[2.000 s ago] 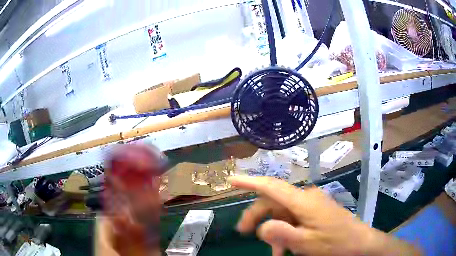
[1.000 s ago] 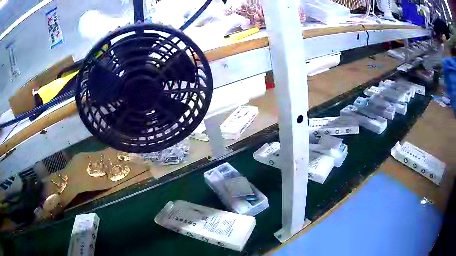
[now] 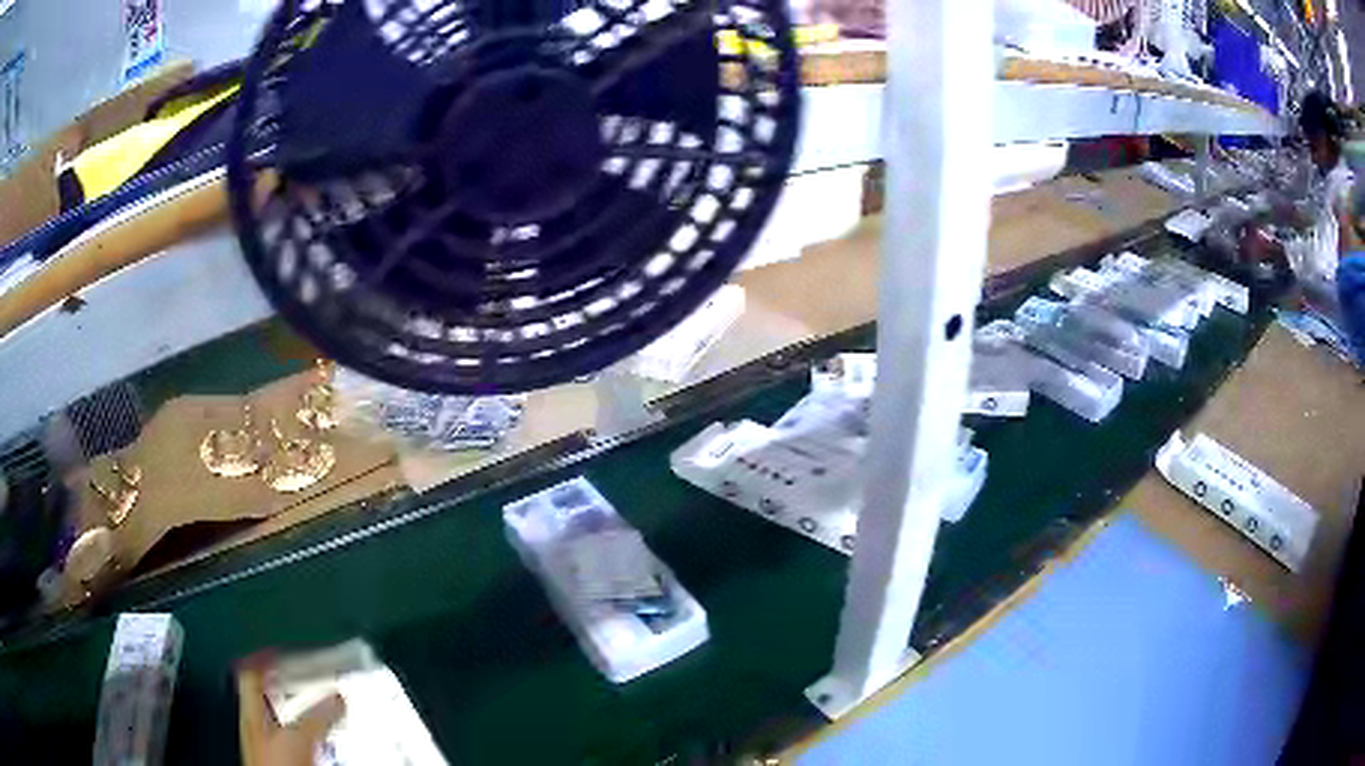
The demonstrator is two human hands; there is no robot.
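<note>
A white printed carton point(image 3: 374, 721) lies at the bottom left, over the green conveyor belt point(image 3: 494, 673), partly cut off by the lower edge. My left hand point(image 3: 285, 729) grips its left end; only blurred fingers show. A white tray point(image 3: 606, 581) with grey and clear parts in its hollows sits on the belt to the right, not touched. Another narrow white carton point(image 3: 138, 691) stands out at the far left of the belt. My right hand is not in view.
A black fan point(image 3: 517, 157) hangs large across the upper left. A white post point(image 3: 916, 374) stands beside the belt. More cartons and trays point(image 3: 1070, 367) lie beyond it. A blue mat point(image 3: 1093, 659) and carton point(image 3: 1240, 497) are at right. A person's sleeve point(image 3: 1352, 285) shows far right.
My left hand has come into view at the bottom left. The printed carton has moved left relative to the tray. The view has shifted, and the fan looks larger and higher.
</note>
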